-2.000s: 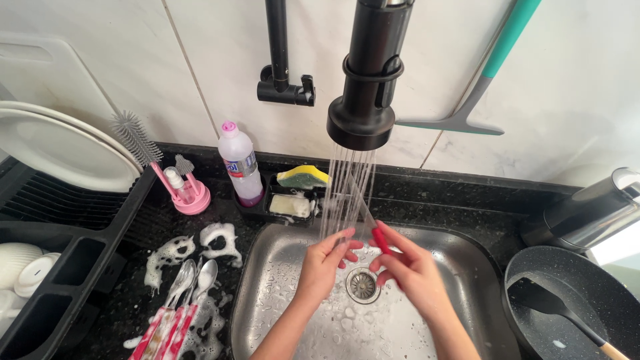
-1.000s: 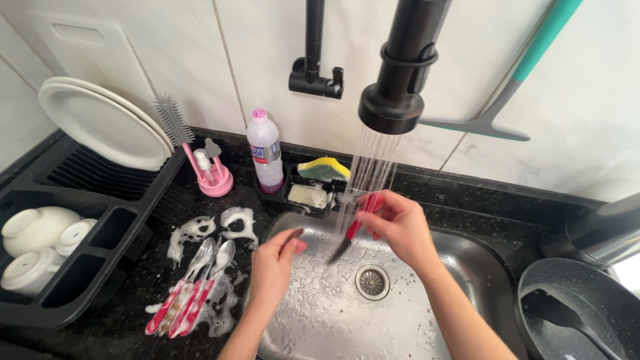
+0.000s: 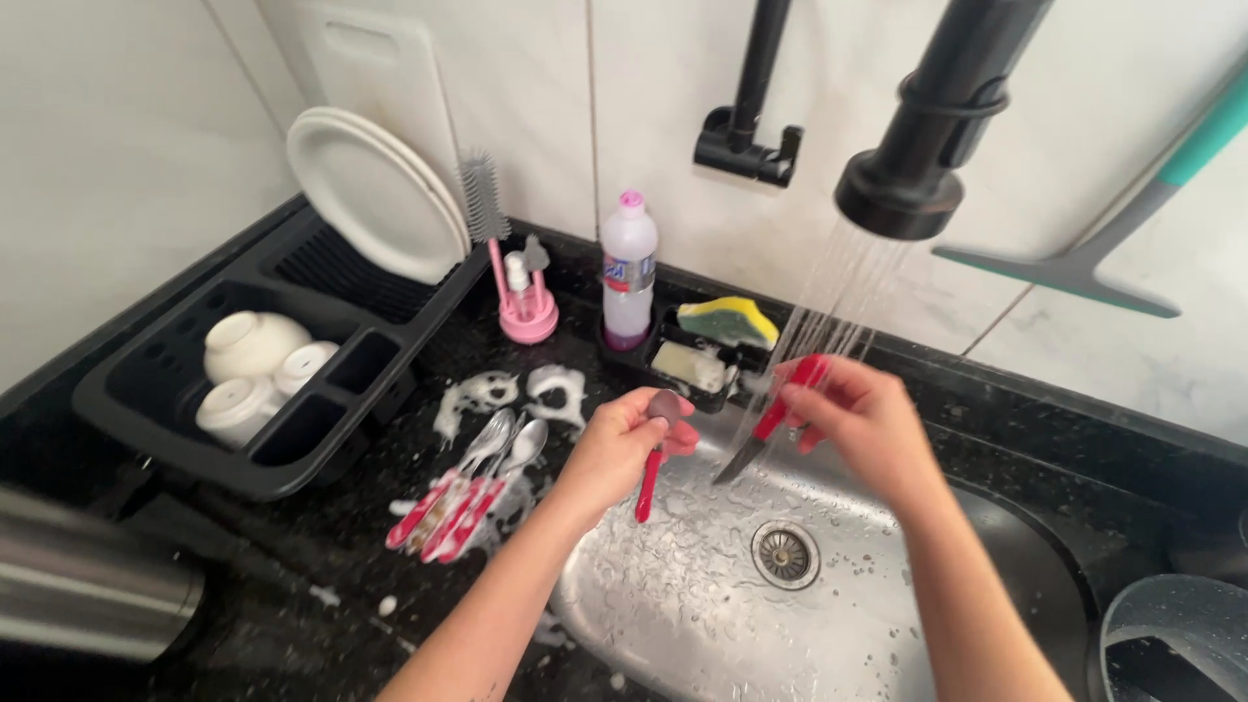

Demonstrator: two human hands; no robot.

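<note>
My right hand point(image 3: 863, 419) grips a knife point(image 3: 772, 414) by its red handle, blade pointing down and left, in the spray from the black faucet head point(image 3: 902, 190). In my left hand point(image 3: 624, 444), over the near-left part of the sink, is a small red-handled utensil point(image 3: 647, 485); a dark rounded end shows by the thumb, its exact kind unclear. Below both hands lies the steel sink point(image 3: 682, 585) with its round drain point(image 3: 785, 554). Soapy spoons and other red-handled cutlery point(image 3: 468, 502) rest on the black counter left of my left hand.
A black dish rack point(image 3: 292, 478) holds white cups point(image 3: 239, 405) and plates point(image 3: 375, 190). Behind the sink stand a pink brush holder point(image 3: 528, 317), a bottle point(image 3: 629, 263), a sponge point(image 3: 729, 322) and a soap bar point(image 3: 690, 365). A squeegee point(image 3: 1072, 268) is against the wall; a pan point(image 3: 1180, 624) sits at right.
The view has swung left. My right hand still holds the red-handled knife under the water. The red handle below my left hand now shows; it was not visible there a second ago.
</note>
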